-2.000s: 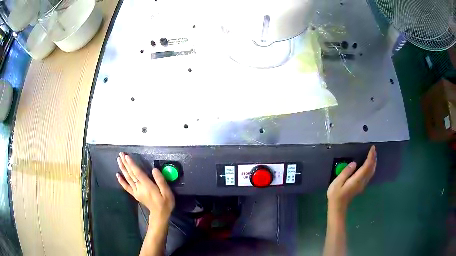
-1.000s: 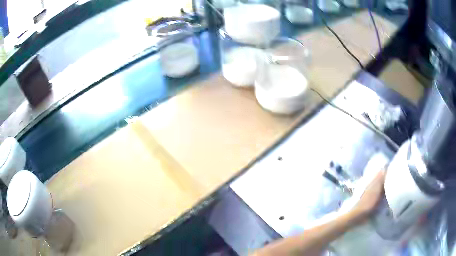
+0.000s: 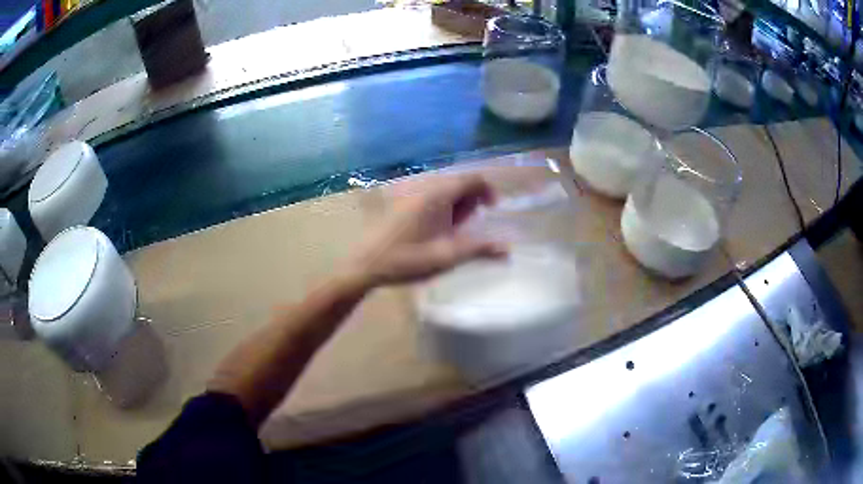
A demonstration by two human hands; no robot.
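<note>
My left hand (image 3: pixel 431 232) reaches in from the lower left, blurred, with thumb and fingers curved around the upper part of a white-and-clear unit (image 3: pixel 501 317). The unit is strongly blurred, its white bowl-shaped part below and a faint clear part above, over the bench near its front edge. The exact finger contact is hard to see. My right hand is not in view.
White units with flat tops (image 3: pixel 83 284) stand at the cardboard-covered bench's (image 3: pixel 237 274) left end. Open white bowls with clear parts (image 3: pixel 670 225) stand at the right. Another is on the green conveyor (image 3: pixel 522 90). The metal press table (image 3: pixel 606 416) is lower right, crossed by a cable.
The view has swung from the buttons to the press, then further left over the bench. My left hand has moved from the white housing at the press to the bench, with a blurred unit at it.
</note>
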